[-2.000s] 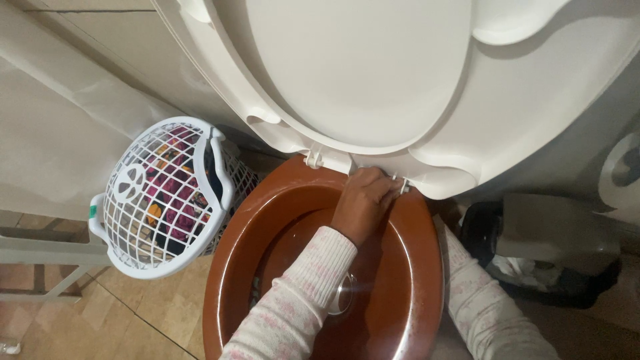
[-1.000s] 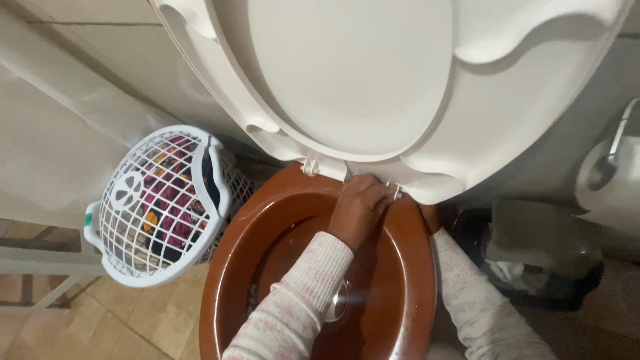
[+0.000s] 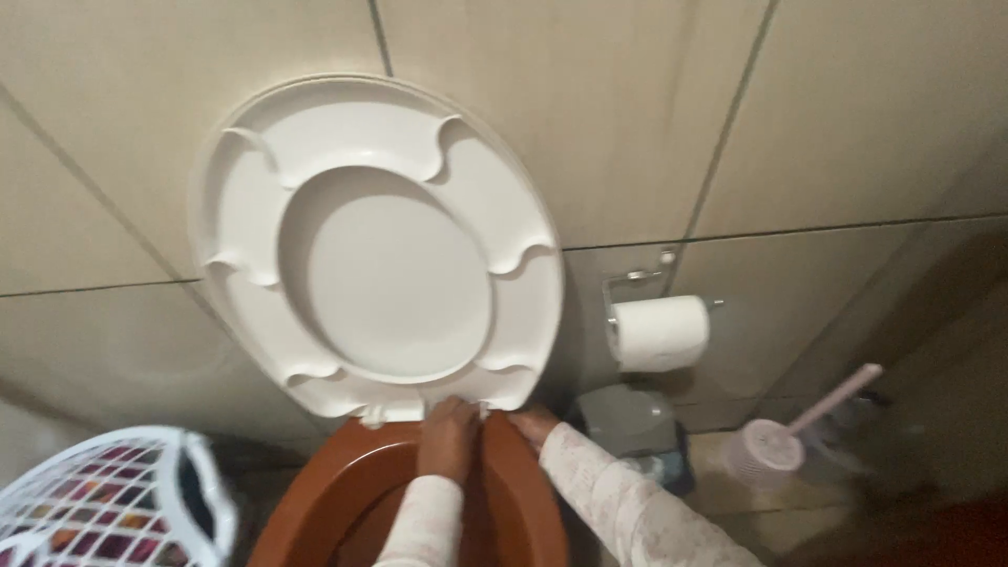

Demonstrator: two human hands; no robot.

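A white plastic toilet seat with its lid [image 3: 394, 276] stands raised against the wall behind a brown toilet bowl [image 3: 315, 504]. My left hand [image 3: 450, 441] is at the back rim of the bowl, its fingers at the right hinge [image 3: 483, 409] of the seat; whether they grip it is hidden. The left hinge [image 3: 372, 416] shows at the back of the rim, untouched. My right hand [image 3: 537, 425] reaches around the right outer side of the bowl, under the rear rim, with its fingertips out of sight.
A white laundry basket [image 3: 169, 488] with colourful cloth stands at the left. At the right are a toilet paper roll [image 3: 661, 332] on a wall holder, a grey bin [image 3: 630, 417] and a pink toilet brush holder [image 3: 764, 453]. A tiled wall [image 3: 614, 118] rises behind.
The view has tilted up, bringing in the whole raised lid and the paper roll. Both hands remain around the right hinge area.
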